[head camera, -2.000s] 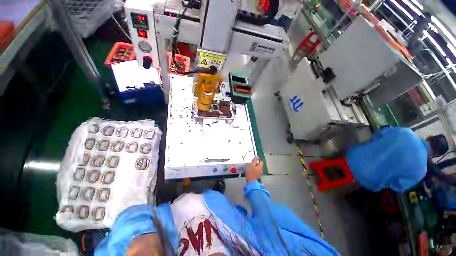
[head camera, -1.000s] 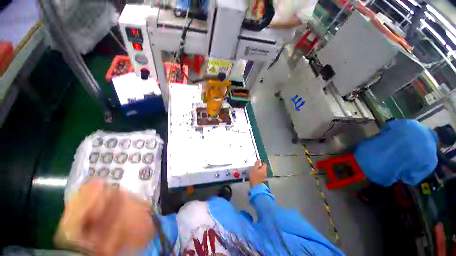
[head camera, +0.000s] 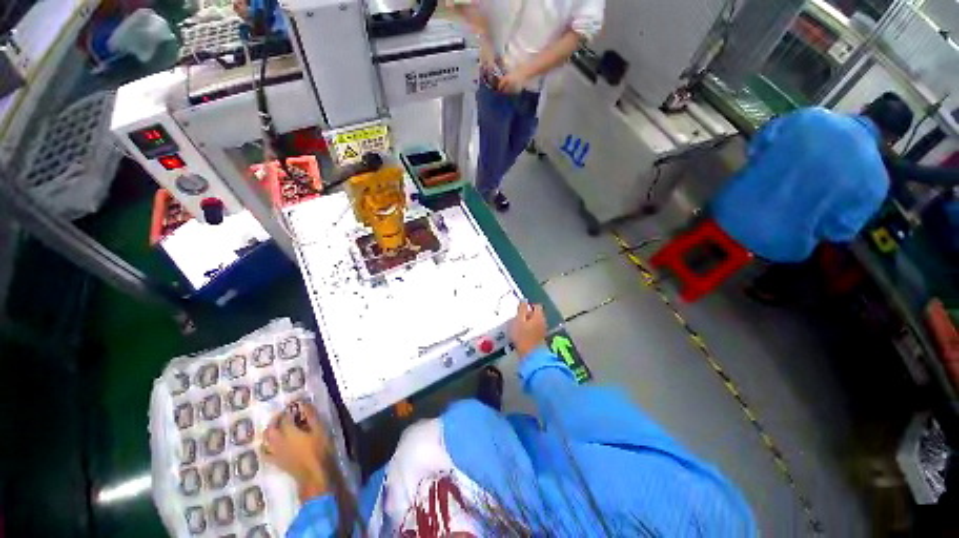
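A white blister tray (head camera: 276, 494) with rows of grey ring-shaped housings (head camera: 208, 405) lies left of the machine. My left hand (head camera: 294, 447) is over its right part, fingertips at a darker ring-shaped housing (head camera: 303, 416); whether they grip it is unclear. My right hand (head camera: 529, 328) is at the front right corner of the white machine bed (head camera: 421, 326), fingers curled; whether it holds anything small is unclear. The amber machine head (head camera: 381, 210) hangs over the brown fixture (head camera: 421, 240), hiding part of it.
Red and pale buttons (head camera: 486, 345) are on the bed's front edge. A small open box (head camera: 433, 173) is at the right rear. A blue bin (head camera: 244, 275) and control box (head camera: 168, 147) stand left. One person stands behind; another sits right by a red stool (head camera: 699, 261).
My left hand has moved from the lower left, where it was blurred, onto the tray. My right hand stays at the bed corner. The view has shifted, and a standing person shows more behind the machine.
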